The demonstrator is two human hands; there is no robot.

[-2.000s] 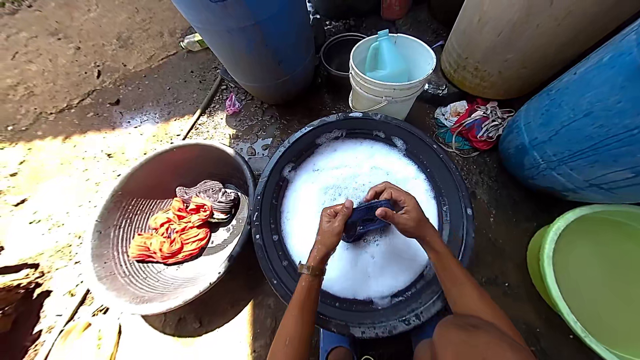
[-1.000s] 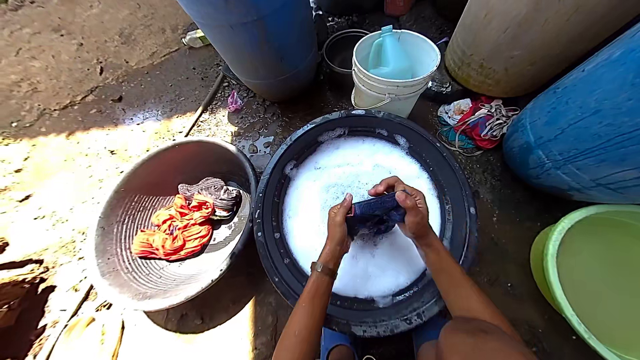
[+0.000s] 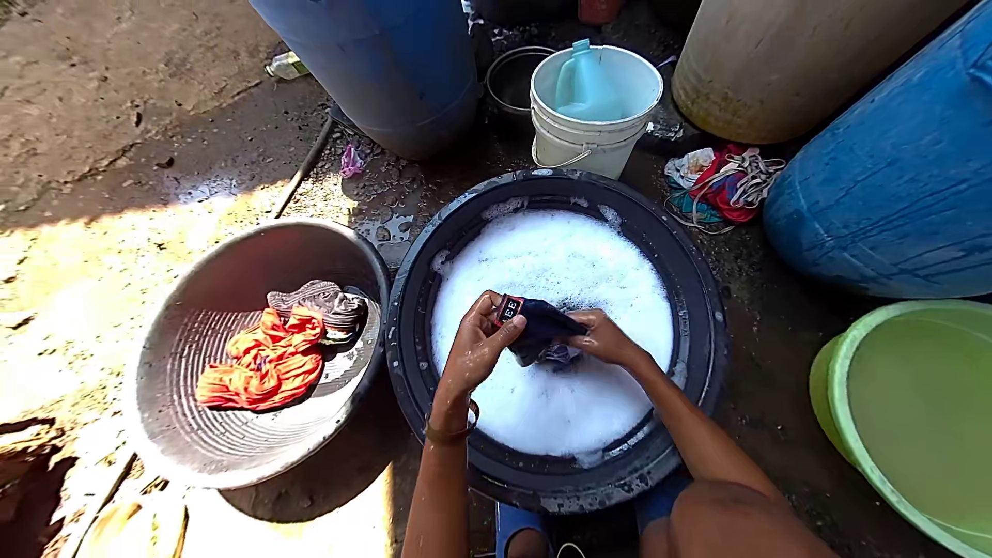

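Observation:
A dark navy wet garment with a lettered waistband is stretched between my two hands above white suds in a round black tub. My left hand grips the waistband end, its thumb over the band. My right hand pinches the other end of the cloth. Part of the garment hangs down towards the foam; whether it touches is hard to tell. To the left, a grey ribbed basin holds a crumpled orange cloth and a grey knitted piece.
A white bucket with a light-blue plastic jug stands behind the tub. Blue drums rise at back left and right, near a beige drum. Bunched rags lie on the ground. A green tub of cloudy liquid is at right.
The navy garment, more bunched between my hands before, now has its lettered waistband turned up into view. My right hand has moved lower on the cloth.

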